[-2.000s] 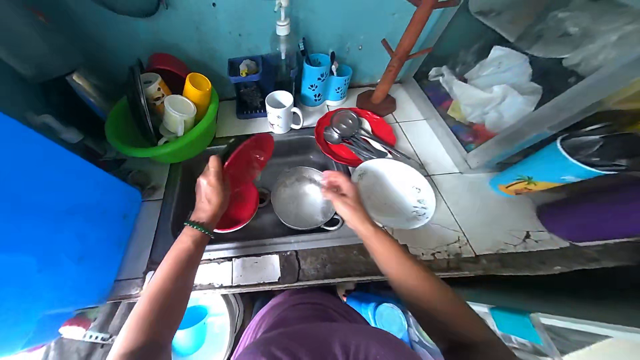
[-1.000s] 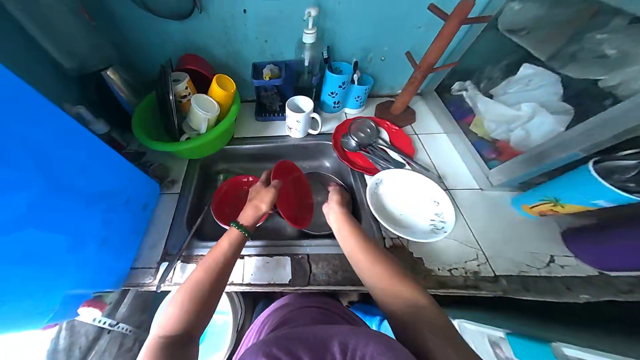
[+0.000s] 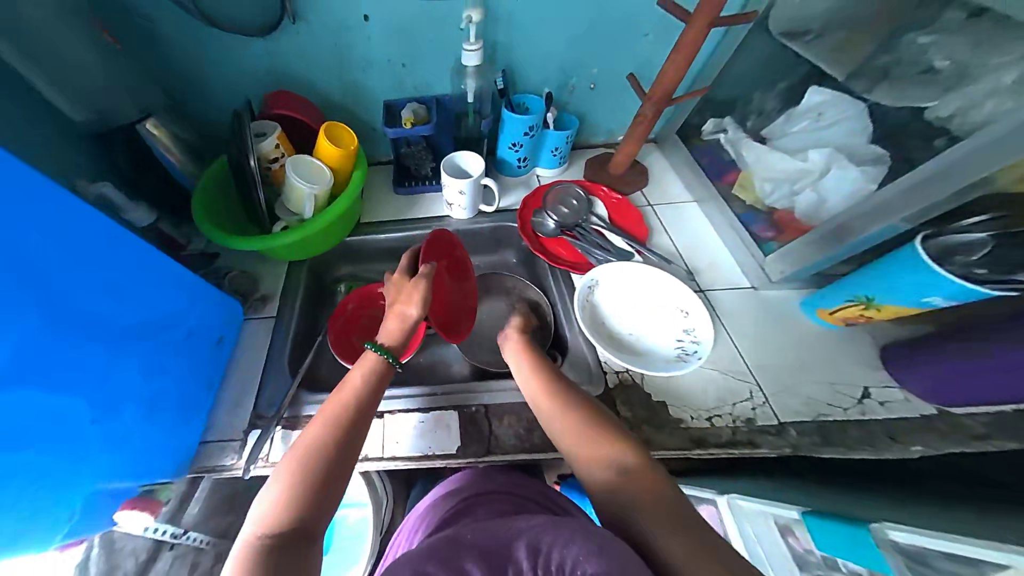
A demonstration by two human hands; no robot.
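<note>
My left hand (image 3: 408, 290) grips the rim of a red bowl (image 3: 450, 286), tilted on its side over the metal sink (image 3: 432, 390). A second red bowl (image 3: 352, 324) rests in the sink's left half, partly under my left wrist, which wears a green beaded bracelet. My right hand (image 3: 520, 320) is inside a round metal pot (image 3: 488, 300) in the sink's right half; its fingers are blurred, and whether they hold anything cannot be told. Just right of the sink stands a white floral bowl (image 3: 640, 318). Behind it, a red plate (image 3: 538, 232) bears a ladle (image 3: 566, 203) and several spoons.
A green basin (image 3: 296, 240) with cups stands back left, near a large blue surface (image 3: 96, 360). Along the wall are a white mug (image 3: 464, 186), a pump bottle (image 3: 472, 80), blue toothbrush holders (image 3: 520, 136) and a wooden rack (image 3: 656, 96). The counter edge (image 3: 680, 436) is cracked.
The red bowl in my left hand has tipped differently and moved off the second red bowl, towards the pot. My right hand has moved from the pot's rim area into the pot.
</note>
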